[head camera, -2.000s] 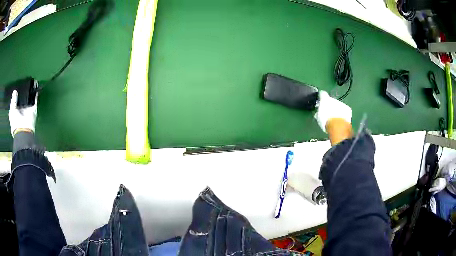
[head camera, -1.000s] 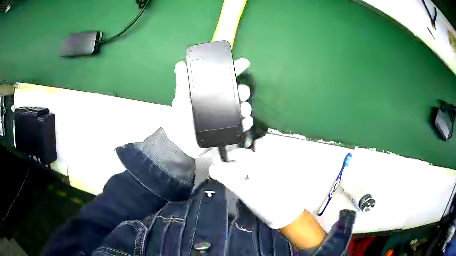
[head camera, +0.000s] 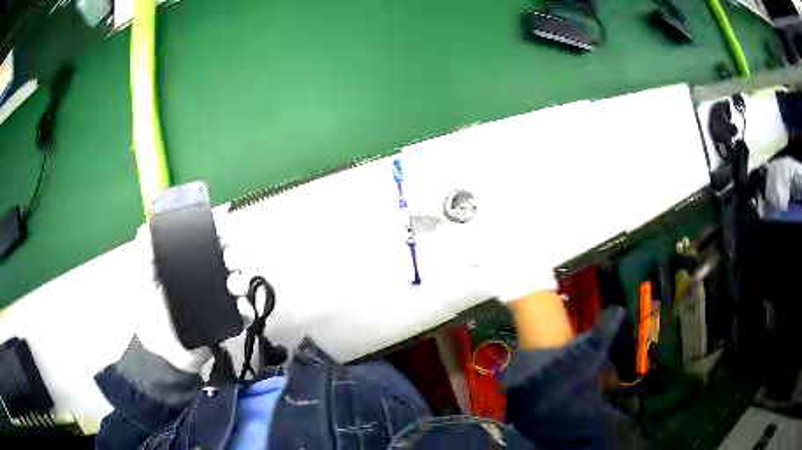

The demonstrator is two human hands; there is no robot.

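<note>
A black power adapter (head camera: pixel 195 268) stands upright in my left hand (head camera: pixel 156 318), low at the left and above the white ledge. The gloved fingertips show along its right side. Its black cord (head camera: pixel 255 321) hangs looped beside its lower end, near my jacket. My right hand (head camera: pixel 526 279) is over the ledge at the lower centre right. Its white glove blends into the bright ledge, so its fingers and anything in them cannot be made out. Only the bare wrist and dark sleeve show clearly.
A toothbrush (head camera: pixel 406 224) and a round-ended bottle (head camera: pixel 459 206) are on the ledge (head camera: pixel 607 167). Adapters (head camera: pixel 561 32) lie on the green belt, another (head camera: pixel 10 230) at far left. A yellow-green strip (head camera: pixel 145 105) crosses the belt. Orange-handled tools (head camera: pixel 645 327) sit below right.
The view has swung right. My left hand still holds the adapter, now further left in the picture. My right hand has left the adapter's cord end and moved right, over the ledge.
</note>
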